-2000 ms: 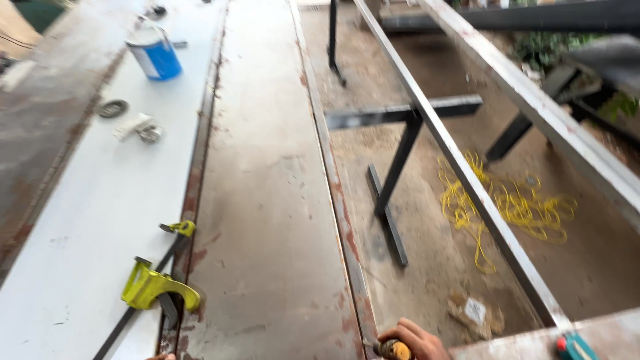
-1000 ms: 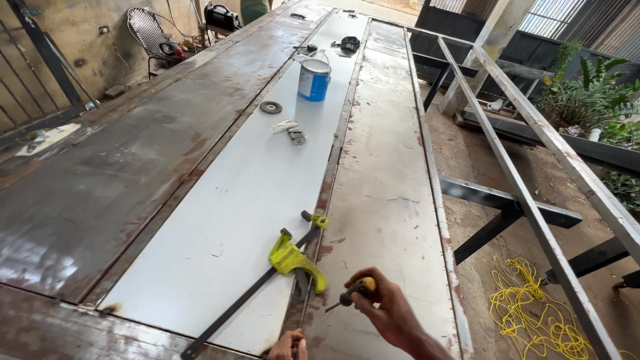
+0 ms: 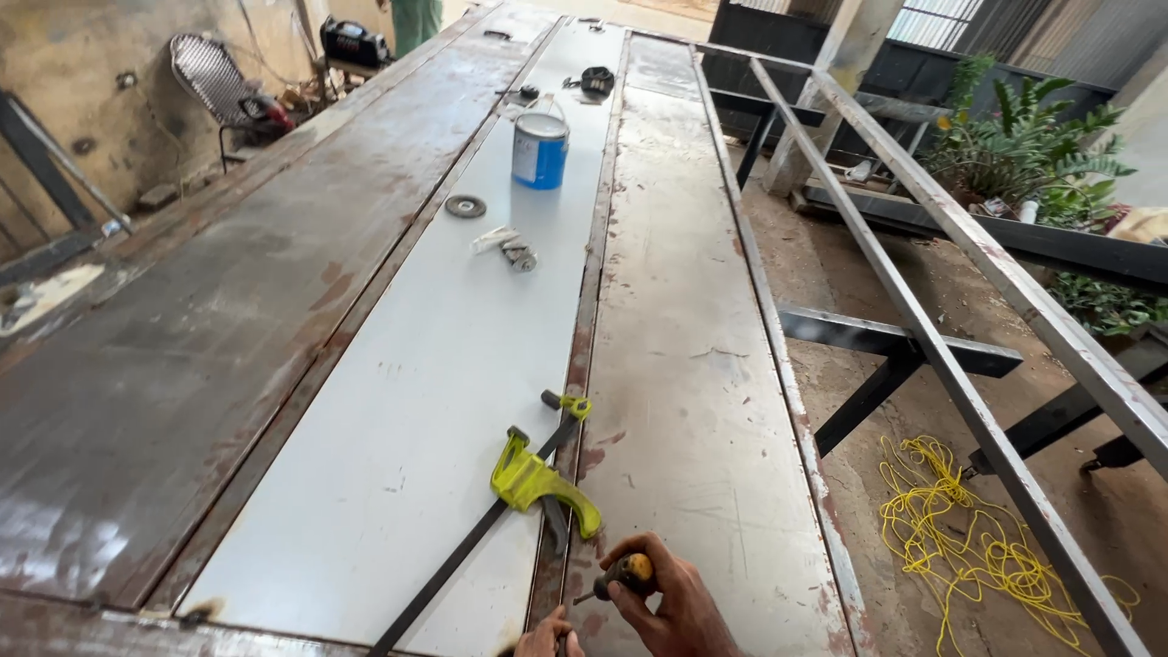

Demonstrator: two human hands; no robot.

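Observation:
My right hand (image 3: 671,598) is closed around the black and yellow handle of a screwdriver (image 3: 628,575), its shaft pointing left toward my left hand. At the bottom edge, my left hand (image 3: 546,634) has its fingers close to the metal seam and seems to pinch a thin dark piece, partly cut off by the frame. Just above the hands, a yellow-green and black bar clamp (image 3: 525,479) lies across the white panel (image 3: 365,511) and the rust-marked steel strip (image 3: 584,365). A bare steel panel (image 3: 703,411) runs under my right hand.
Farther up the white panel are a blue paint can (image 3: 540,155), a grinding disc (image 3: 465,206) and a small wrapped roll (image 3: 518,254). Steel tubes (image 3: 967,392) on dark supports stretch along the right, above a tangled yellow cord (image 3: 940,520). A person (image 3: 415,23) stands at the far left.
My right hand with the screwdriver was at the steel panel's right edge two seconds ago and is now by the left seam, near my left hand. The view has swung considerably.

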